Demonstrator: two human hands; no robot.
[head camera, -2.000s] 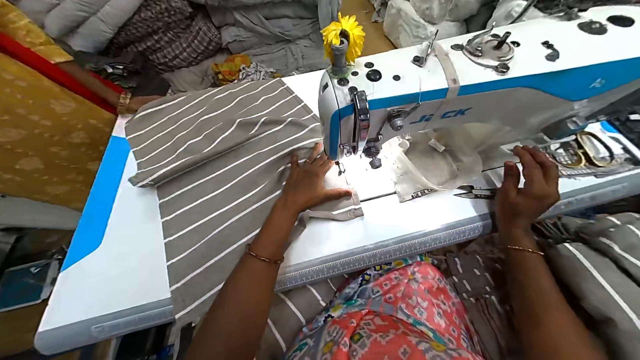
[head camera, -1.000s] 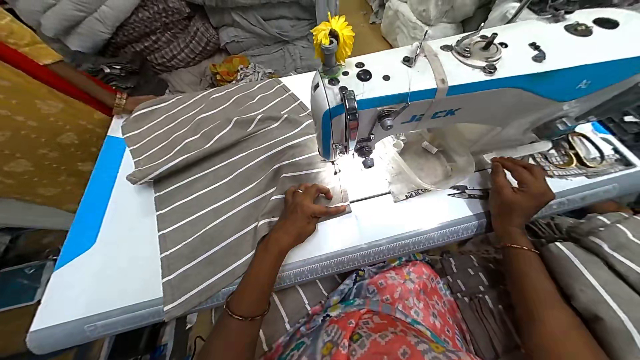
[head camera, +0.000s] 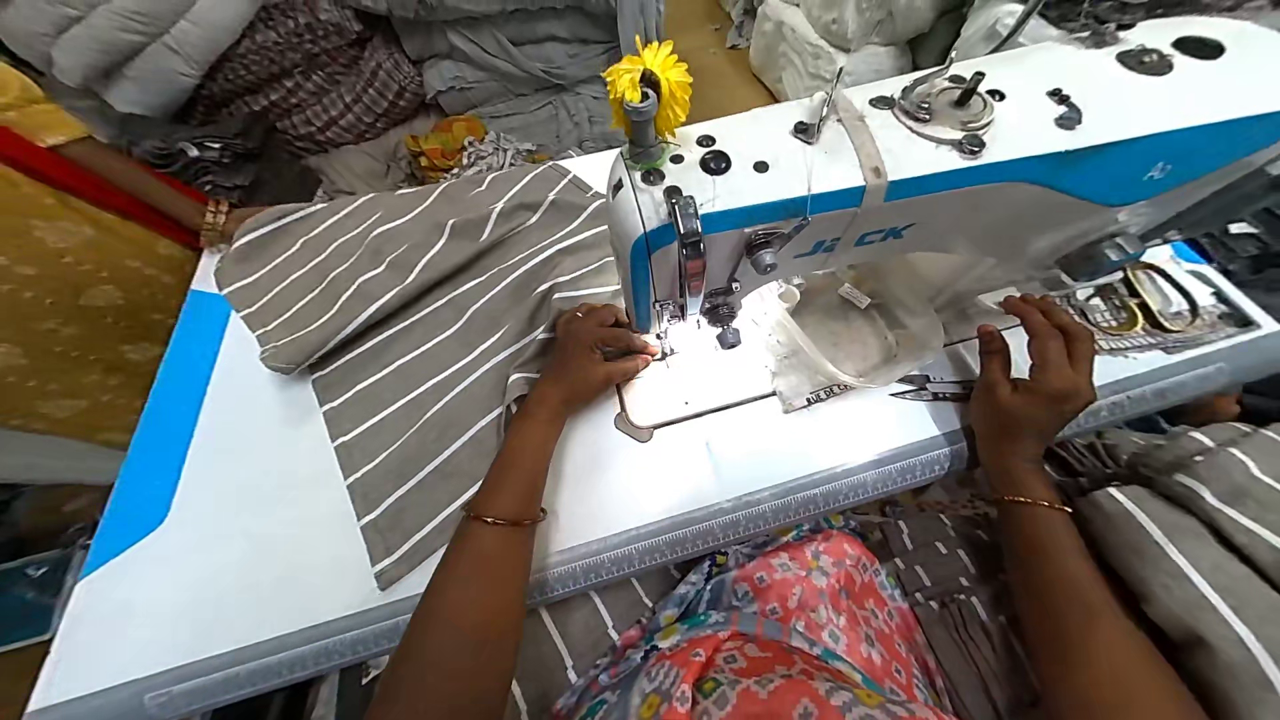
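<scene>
Grey fabric with white stripes (head camera: 430, 340) lies across the left side of a white Jack sewing machine's (head camera: 900, 200) table. My left hand (head camera: 595, 355) pinches the fabric's edge beside the presser foot (head camera: 667, 340). Under the machine arm, a translucent bag (head camera: 850, 330) lies on the bed. Close to it, my right hand (head camera: 1035, 365) touches a small white piece (head camera: 997, 299) with its fingertips. Whether it grips that piece is unclear. Black thread snips (head camera: 932, 389) rest just left of the right hand.
A co-worker's hand (head camera: 240, 218) rests at the fabric's far left corner. A tray (head camera: 1150, 310) of small tools sits at the right. Grey cloth piles (head camera: 520, 80) stand behind the table. More striped fabric (head camera: 1190, 520) lies at the lower right. A ruler strip (head camera: 760, 520) runs along the front edge.
My left hand has moved from the fabric in front of the machine to beside the presser foot, and the cloth's edge has shifted left off the needle plate. My right hand stays near the bag.
</scene>
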